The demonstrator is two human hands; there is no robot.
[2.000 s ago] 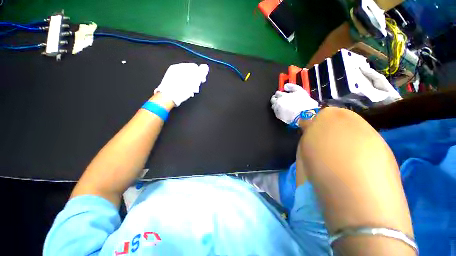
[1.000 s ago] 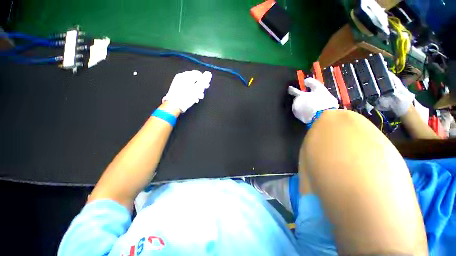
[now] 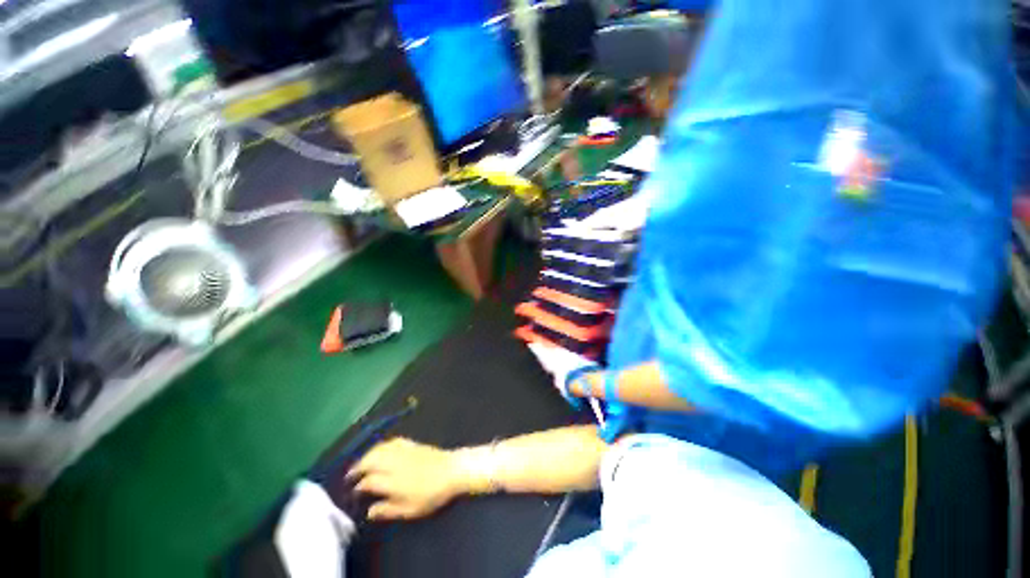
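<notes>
The picture is blurred. My right hand (image 3: 404, 479) is bare and lies low over the black bench mat (image 3: 457, 390), its fingers apart and no object seen in it. A thin band circles its wrist. My left hand (image 3: 313, 531), in a white glove, is beside its fingers at the bottom edge, partly cut off; its fingers and anything in them cannot be made out. A thin blue cable (image 3: 373, 429) with a yellow tip runs beyond my hands.
A person in a blue smock (image 3: 813, 260) stands close at the right. Their gloved hand (image 3: 556, 364) touches a stack of black units (image 3: 582, 265) with orange-red pads (image 3: 570, 314). Another black unit (image 3: 364, 323) lies on the green surface (image 3: 282, 395). A round fan (image 3: 190, 282) stands behind.
The view has swung to the right, bringing in the fan, the shelf and the person in blue. My bare right hand has come into view over the mat. My gloved hand now shows at the bottom edge.
</notes>
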